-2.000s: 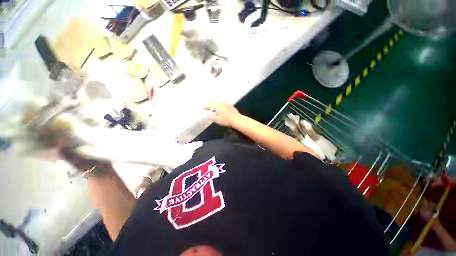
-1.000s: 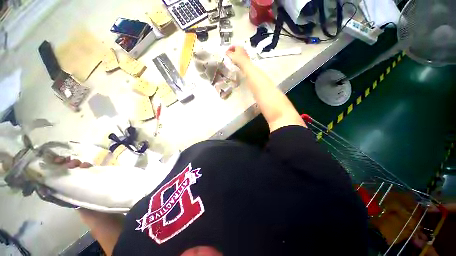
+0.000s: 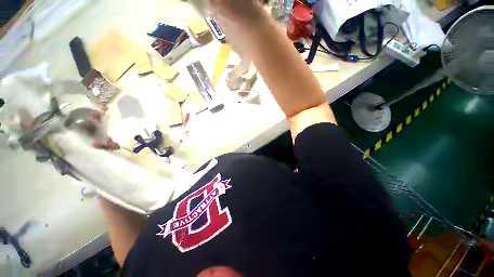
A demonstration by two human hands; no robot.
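Note:
A cream-white cut-piece bundle (image 3: 122, 173) lies along my left forearm, its near end against my body. Grey-beige tie strips (image 3: 40, 130) are knotted round its far end. My left hand (image 3: 105, 142) holds the bundle; only some fingers show past it and the rest is hidden. My right hand (image 3: 235, 10) is stretched over the table to the top edge of the picture, blurred and partly cut off. Whether it holds anything cannot be told. Crumpled grey fabric pieces (image 3: 241, 78) lie below my right forearm.
On the table (image 3: 227, 127) lie tan tickets (image 3: 162, 70), navy tie strips (image 3: 153, 143), a metal block (image 3: 201, 84), an open box (image 3: 174, 48) and a partly hidden calculator (image 3: 215, 27). A red cup-like object (image 3: 301, 21) stands behind. A fan (image 3: 476, 51) and wire trolley (image 3: 406, 192) are at the right.
My right hand has moved from the table edge, past the grey fabric pieces, to the top of the picture. My left hand still holds the bundle, which has shifted. The view has shifted too.

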